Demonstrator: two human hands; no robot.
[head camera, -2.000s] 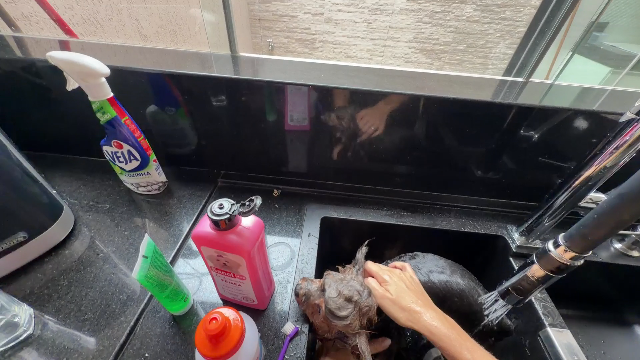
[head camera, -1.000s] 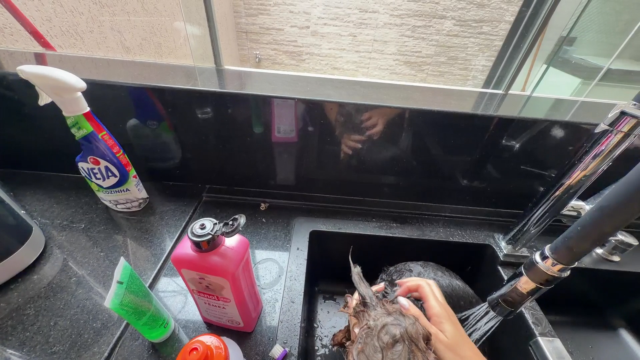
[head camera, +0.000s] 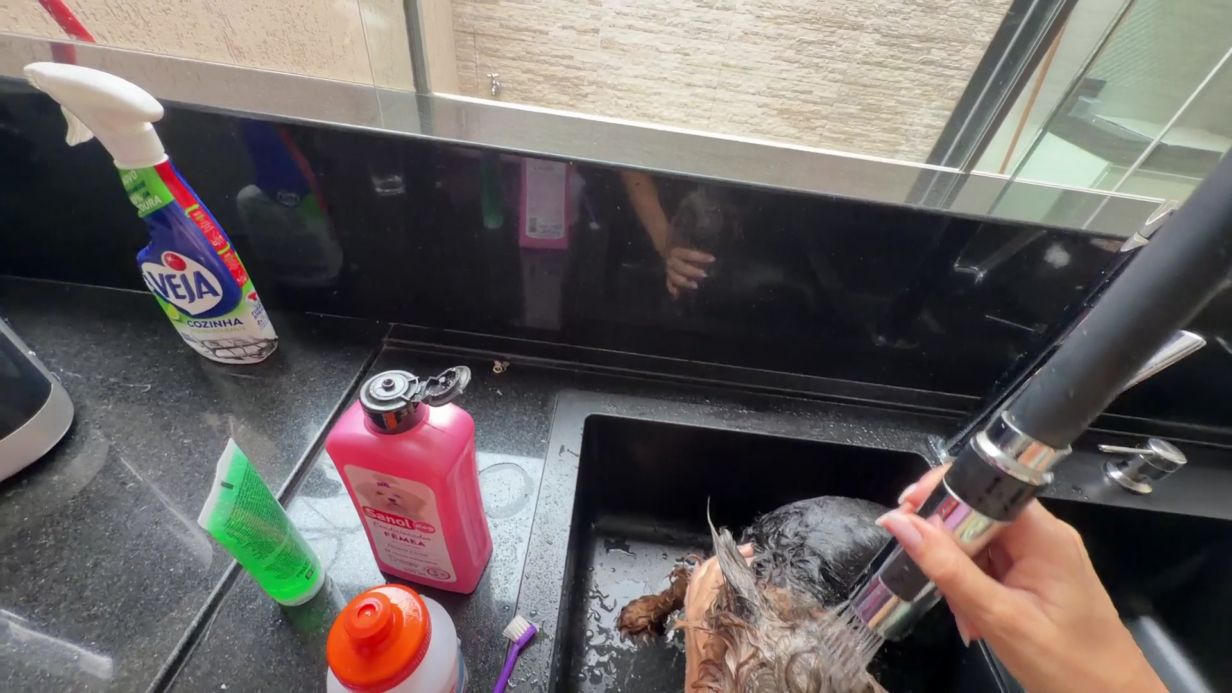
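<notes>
A small wet dog (head camera: 789, 626) with grey-brown head fur and a dark back is in the black sink (head camera: 568, 539). My right hand (head camera: 1020, 577) is closed around the chrome and black faucet spray head (head camera: 948, 539), and water runs from it onto the fur of the head. My left hand (head camera: 707, 602) lies against the left side of the dog's head, mostly hidden by wet fur; its fingers' hold is unclear. One brown paw (head camera: 654, 611) rests near the sink's left side.
Left of the sink stand a pink Sanol bottle (head camera: 414, 500) with its cap flipped up, a green tube (head camera: 265, 529), an orange-capped bottle (head camera: 380, 640) and a purple toothbrush (head camera: 515, 654). A Veja spray bottle (head camera: 197, 241) is farther back. A soap dispenser (head camera: 1143, 465) is at right.
My right hand now holds the faucet spray head, which was free in the earlier frames. Water now runs over the dog's head.
</notes>
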